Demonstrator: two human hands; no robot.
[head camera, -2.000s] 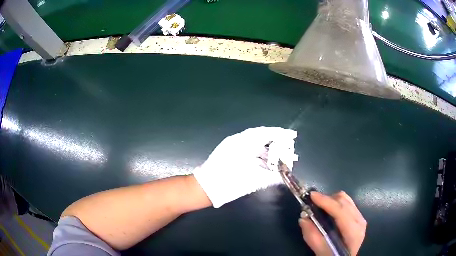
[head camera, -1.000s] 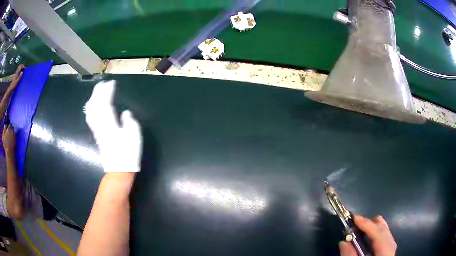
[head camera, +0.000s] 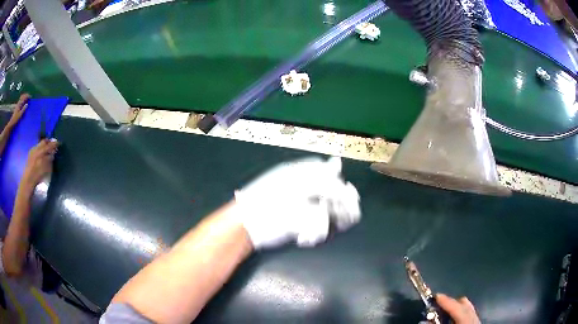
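My left hand (head camera: 285, 205), in a white knit glove, is over the middle of the bench, blurred, fingers curled around a white insert (head camera: 345, 205). The insert blends with the glove and is partly hidden by the fingers. My bare right hand (head camera: 457, 310) is at the bottom edge, partly cut off, and holds a soldering iron (head camera: 419, 285). The iron's tip points up and away, apart from the left hand, with thin smoke rising from it.
A cloudy extraction funnel (head camera: 443, 139) hangs ahead at the right. Two white inserts (head camera: 295, 82) lie on the green belt (head camera: 190, 69) near a slanting clear bar (head camera: 304, 57). A grey post (head camera: 79, 63) stands left. Another person's arms (head camera: 28, 183) are at the far left by a blue sheet.
My left hand has moved from the left side back to the middle, its fingers now curled around the insert. The iron sits lower in the picture. The view has shifted, showing more of the belt and funnel hose.
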